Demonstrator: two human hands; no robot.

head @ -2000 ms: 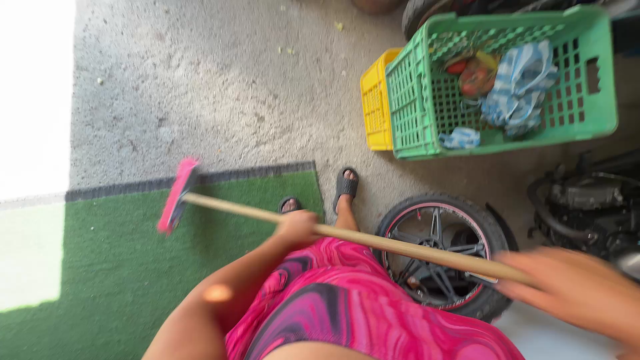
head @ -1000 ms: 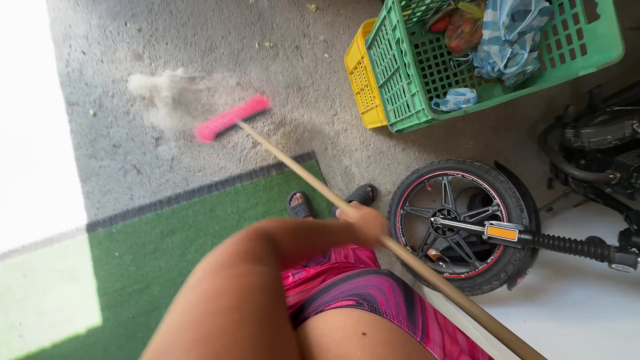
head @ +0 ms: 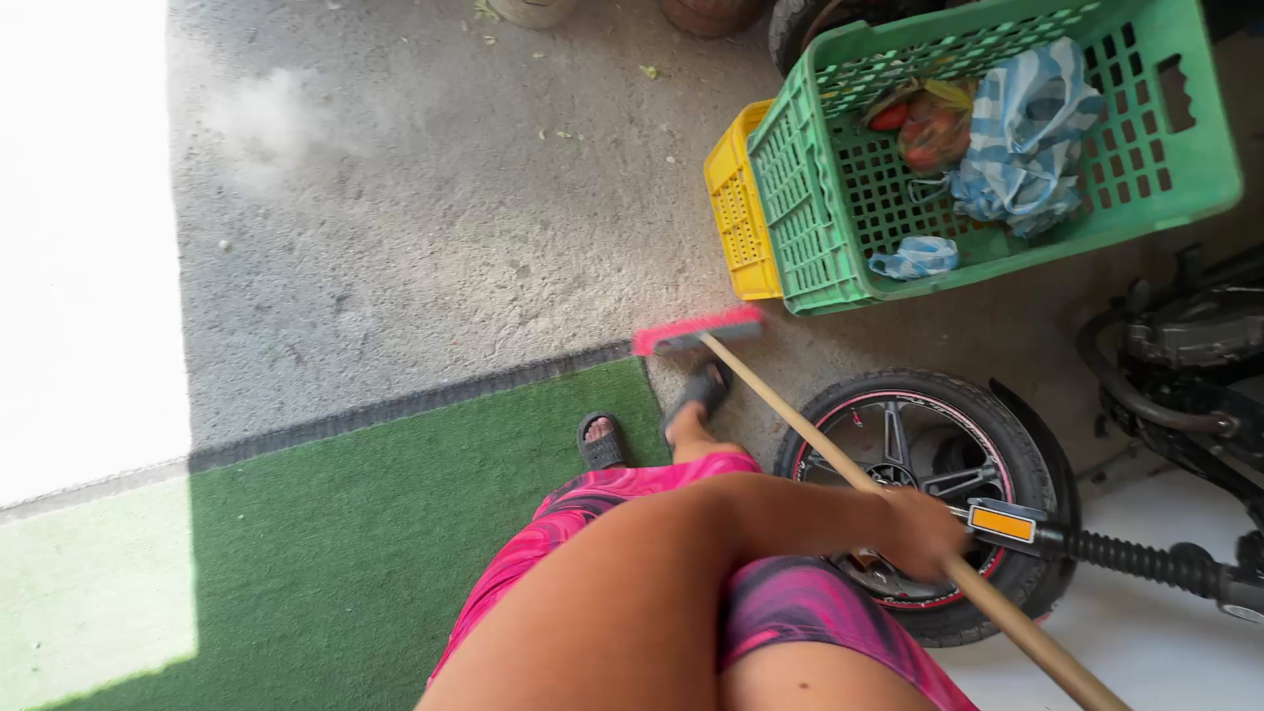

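My left hand (head: 916,533) is closed around the wooden handle of a push broom (head: 805,425), in front of a motorcycle's front wheel. The broom head, with pink bristles and a grey back (head: 699,331), is over the concrete beside the corner of a green mat (head: 375,523), close to my sandalled right-side foot (head: 699,395). From my hand the handle runs down to the lower right edge of the view. My right hand is not in view. A pale puff of dust (head: 267,123) hangs over the concrete at the upper left.
A green plastic crate (head: 839,237) holding plastic bags and red produce stands at the upper right, against a yellow crate (head: 741,207). The motorcycle wheel (head: 1032,484) and fork are close on the right. Pots (head: 706,12) stand at the top edge.
The broom head has moved right, from near the dust to beside my feet and the yellow crate. My left hand has moved right with the handle. The right hand, seen two seconds ago, is out of view.
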